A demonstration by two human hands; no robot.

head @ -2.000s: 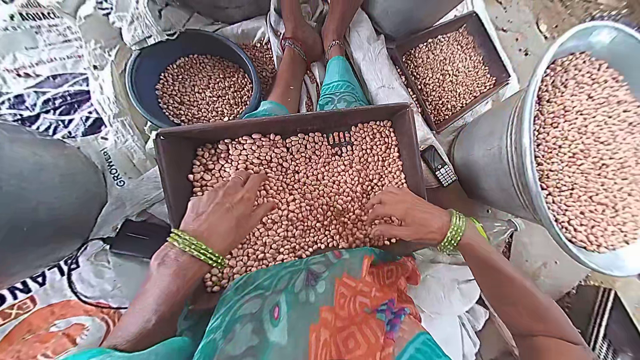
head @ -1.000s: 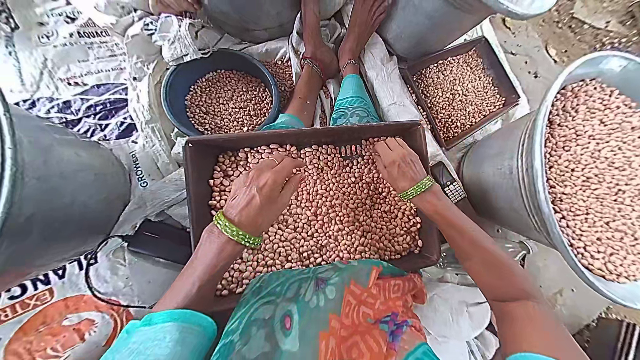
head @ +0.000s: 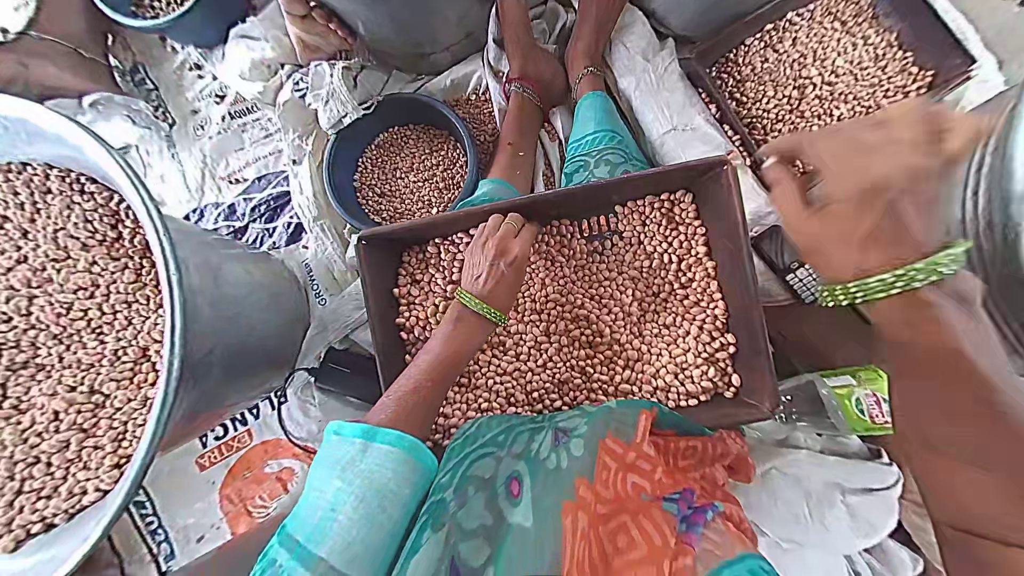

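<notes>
A dark brown rectangular tray [head: 748, 320] rests on my lap, holding a spread of reddish-brown nuts or beans [head: 592, 328]. My left hand [head: 498, 260] lies on them near the tray's far wall, fingers curled down; whether anything is between them cannot be told. My right hand [head: 864, 188] is blurred and raised past the tray's right side, at the near edge of a second brown tray [head: 952, 48] of the same nuts or beans. Its fingers are bent, and what they hold, if anything, is unclear. Slots show at the far wall of the lap tray.
A large metal tub [head: 172, 320] of nuts or beans stands at left, a dark blue basin [head: 336, 172] behind the lap tray. Another metal vessel [head: 996, 200] is at right. A keypad phone [head: 800, 280], a green packet [head: 860, 400] and a black adapter [head: 348, 374] with cable lie around. Another person's foot [head: 316, 32] shows.
My right hand has moved out of the lap tray to the right, over by the second tray. My left hand remains on the nuts or beans. The view has swung left.
</notes>
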